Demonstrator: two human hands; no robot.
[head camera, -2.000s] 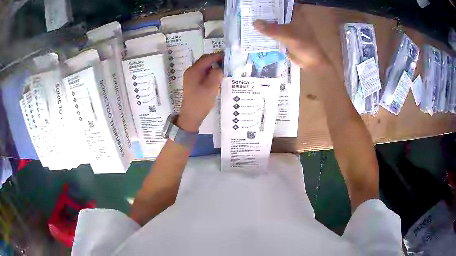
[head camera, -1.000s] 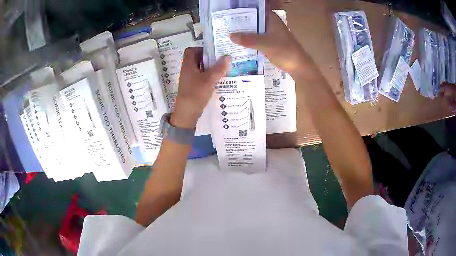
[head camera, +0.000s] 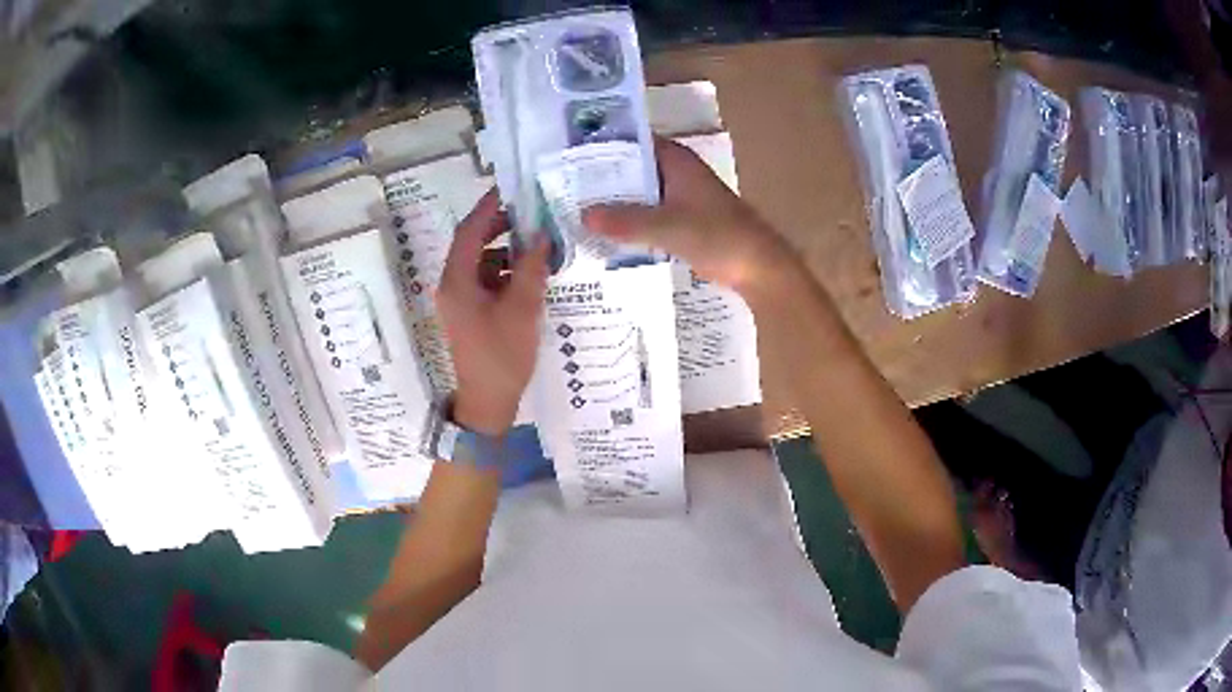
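A clear blister tray (head camera: 511, 102) with two dark items in square hollows stands partly out of the top of a white carton (head camera: 615, 419). A white leaflet (head camera: 595, 173) lies on the tray. My left hand (head camera: 493, 325) grips the left side where tray and carton meet. My right hand (head camera: 696, 223) holds the tray's right side, its thumb on the leaflet. The carton's lower end is against my white clothing. The tray's lower end is hidden in the carton.
Open white cartons (head camera: 345, 352) lean in a row at left over a blue support (head camera: 34, 453). More trays with leaflets (head camera: 892, 162) lie on the brown bench (head camera: 811, 291) at right. A person's white sleeve (head camera: 1148, 541) shows at lower right.
The tray and carton have moved down and left in view, and more of the tray's upper end shows. My right thumb has moved lower on the leaflet. The co-worker's hand no longer shows clearly.
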